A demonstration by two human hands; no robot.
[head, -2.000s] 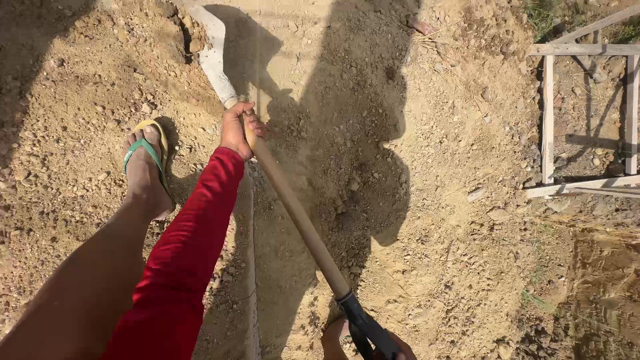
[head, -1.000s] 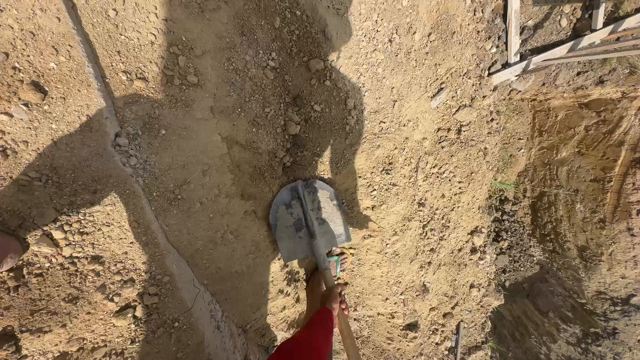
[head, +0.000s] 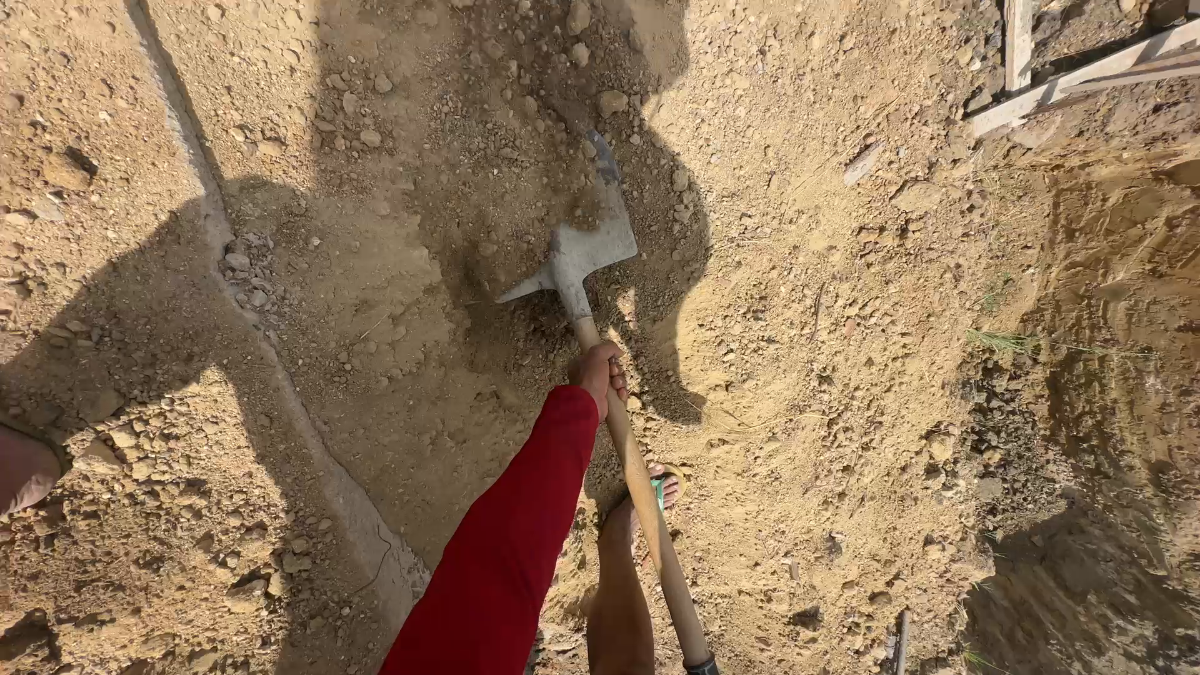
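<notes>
My left hand (head: 601, 376), at the end of a red sleeve, grips the wooden shaft of a shovel (head: 656, 525) close below its metal socket. The grey metal shovel blade (head: 597, 239) lies in loose brown soil (head: 525, 169), which covers part of it. The shaft runs down to the bottom edge, where only the start of a black handle fitting (head: 701, 667) shows. My right hand is out of view.
My foot in a flip-flop (head: 664, 487) stands just right of the shaft. A narrow raised ridge (head: 309, 422) crosses the ground at left. A wooden frame (head: 1087, 80) lies at upper right, above a dug pit (head: 1116, 375). Part of another foot (head: 23, 469) shows at the left edge.
The shovel blade, lying with its face visible one second ago, has moved up and forward into the loose soil and tilted. My left hand has stayed on the shaft. The view has shifted since two seconds ago.
</notes>
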